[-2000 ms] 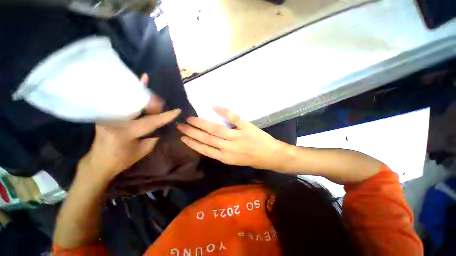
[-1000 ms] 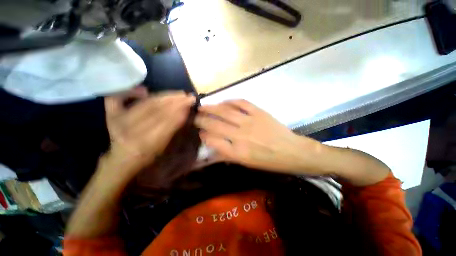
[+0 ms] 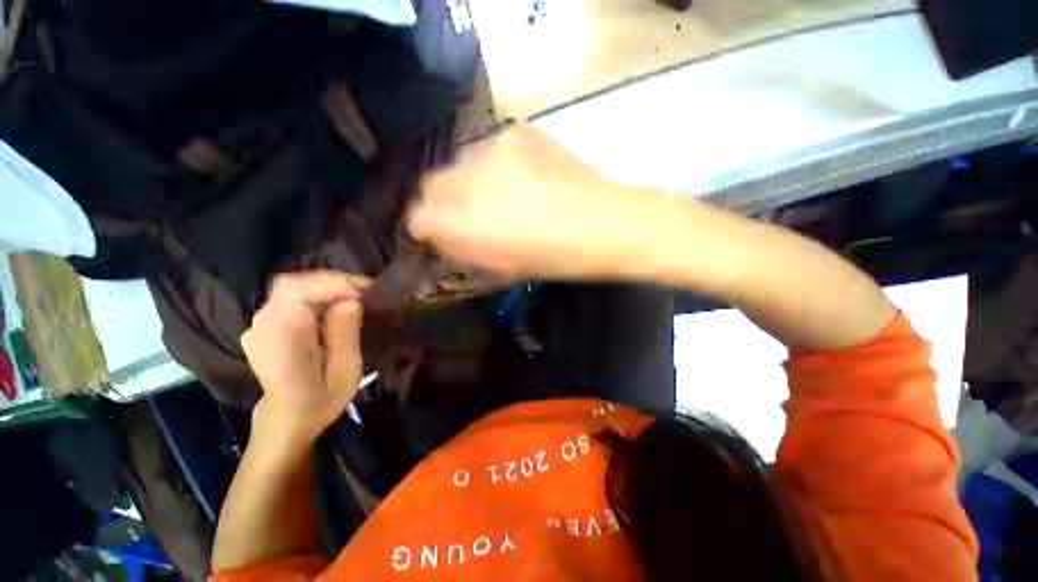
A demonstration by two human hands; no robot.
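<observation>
The black garment (image 3: 245,108) lies bunched over the upper left, with brown bands and a brown panel (image 3: 393,290) toward my lap. My left hand (image 3: 305,347) pinches the edge of the brown cloth between thumb and fingers. My right hand (image 3: 512,210) is closed around the brown cloth beside the corner of the machine bed; its fingertips are partly hidden. A short stretch of cloth lies between the hands. The needle area is not in view.
The beige machine bed (image 3: 615,57) and white tabletop (image 3: 751,108) extend right. A dark rectangular object (image 3: 990,34) sits at the top right. A white piece (image 3: 40,210) lies at the left edge. A white panel (image 3: 820,352) is below the table.
My hands have moved apart; my left hand is lower, nearer my lap, and my right hand has closed on cloth. The garment has shifted and bunched, showing more brown bands. The machine head has left view.
</observation>
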